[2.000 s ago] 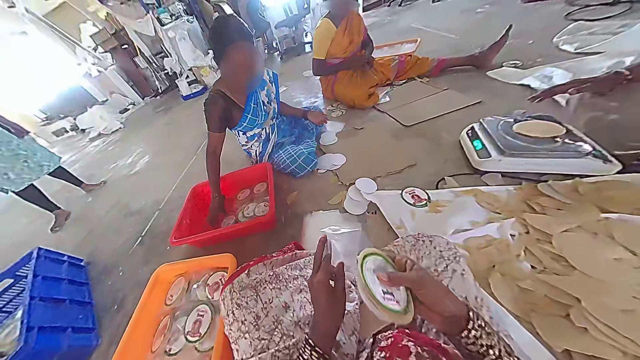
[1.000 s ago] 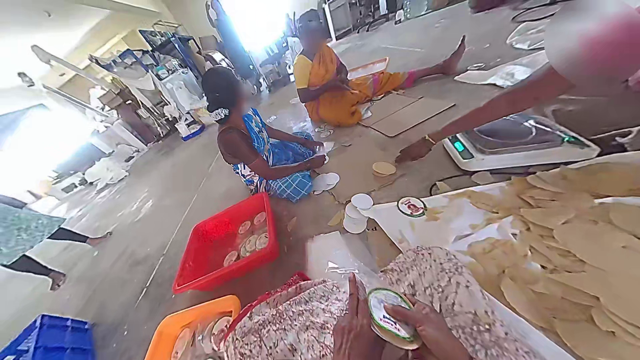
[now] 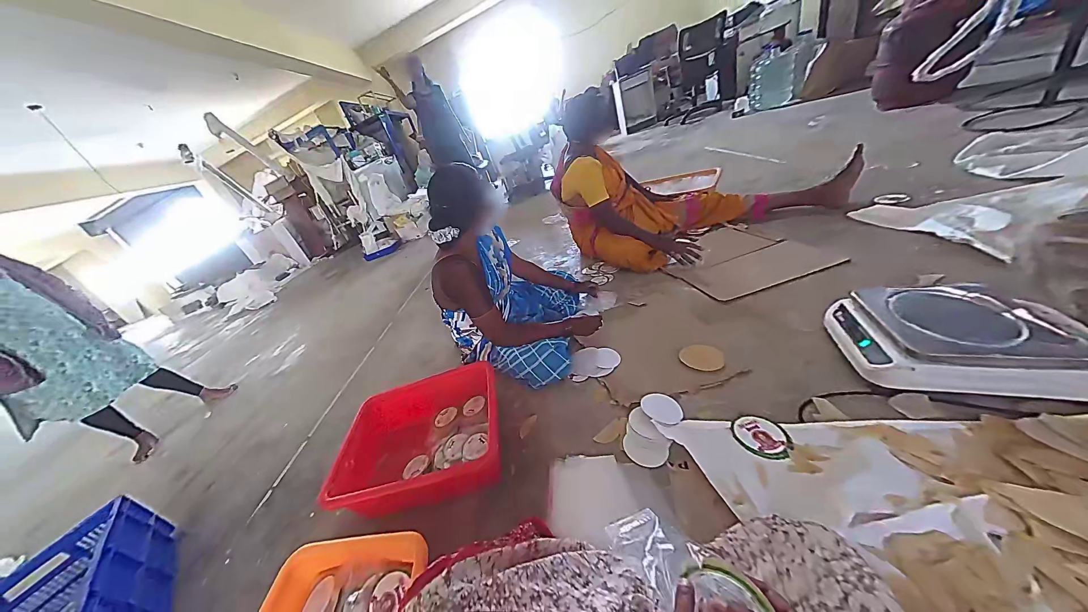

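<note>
At the bottom edge, a clear plastic bag (image 3: 648,544) stands up beside a round green-rimmed labelled pack (image 3: 727,585). Only fingertips of my left hand (image 3: 685,595) show, against the bag and pack; their grip is mostly cut off by the frame. My right hand (image 3: 769,595) is at the pack's right edge, its fingers partly behind it. A stack of clear plastic bags (image 3: 586,493) lies on the floor ahead of my lap. Near it are white paper discs (image 3: 646,438) and a round green-rimmed label (image 3: 762,437). Thin tan discs (image 3: 1037,510) are heaped on a white sheet at right.
A red tub (image 3: 408,493) and an orange tub (image 3: 340,552) hold round packs. A blue crate (image 3: 93,561) stands lower left. A digital scale (image 3: 960,336) is at right. Two people sit ahead near flat cardboard (image 3: 756,263); another person stands at left. A tan disc stack (image 3: 701,357) lies on the floor.
The view has tilted up, leaving my hands at the bottom edge. The arm that reached in near the scale has drawn back, and a tan disc stack stays on the floor.
</note>
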